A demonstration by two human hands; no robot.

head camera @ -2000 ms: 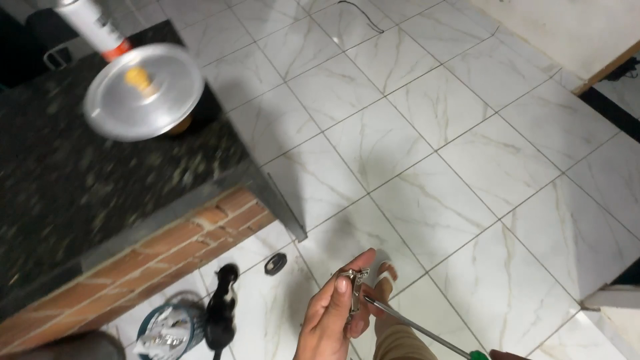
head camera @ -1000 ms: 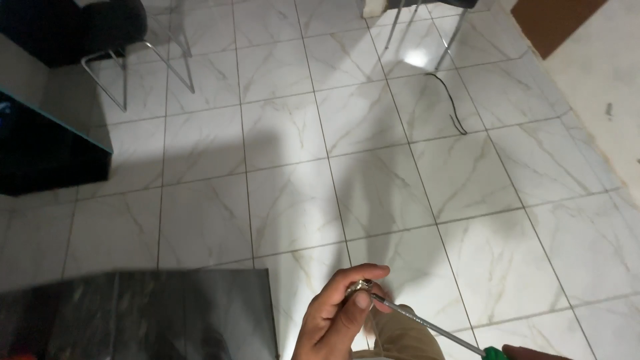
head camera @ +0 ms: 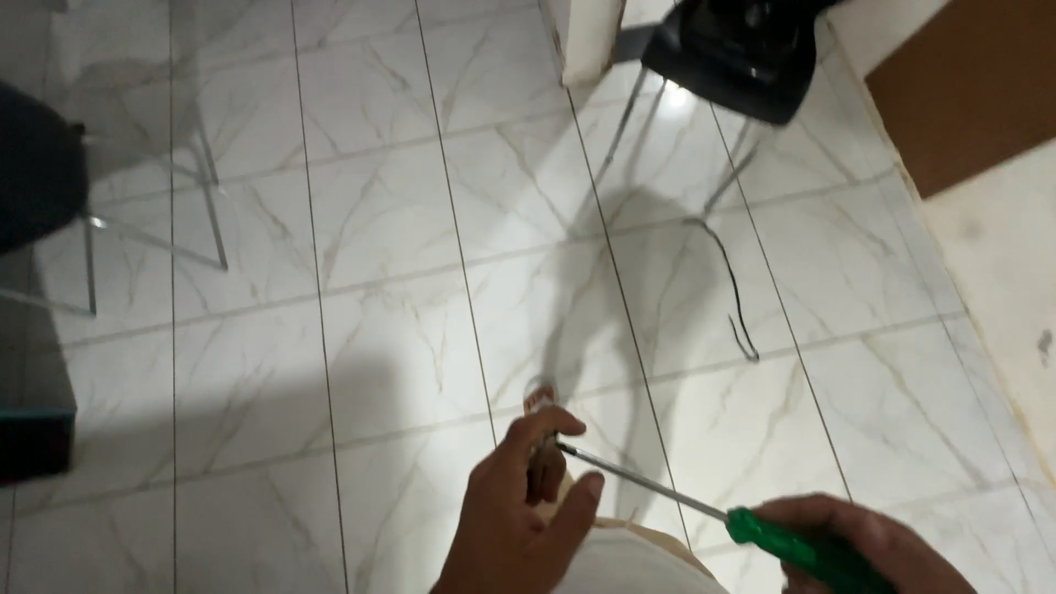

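At the bottom centre, my left hand [head camera: 524, 499] holds a small metal part [head camera: 542, 450] between its curled fingers, while its thumb stands apart; the fingers hide most of the part. My right hand [head camera: 866, 540], at the lower right, grips the green handle of a screwdriver [head camera: 643, 481]. The screwdriver's steel shaft slants up and left, and its tip is at the small metal part. Whether the tip sits in a screw cannot be told.
A thin black cable [head camera: 734, 285] lies on the marble-look tile floor [head camera: 388, 330]. A black chair with metal legs [head camera: 734, 62] stands at the top right, another dark chair [head camera: 37, 169] at the left. A wall end [head camera: 587, 41] juts in at the top.
The view has swung away from the counter and on along the floor. My left thumb has moved off the small metal part, where it rested one second ago.
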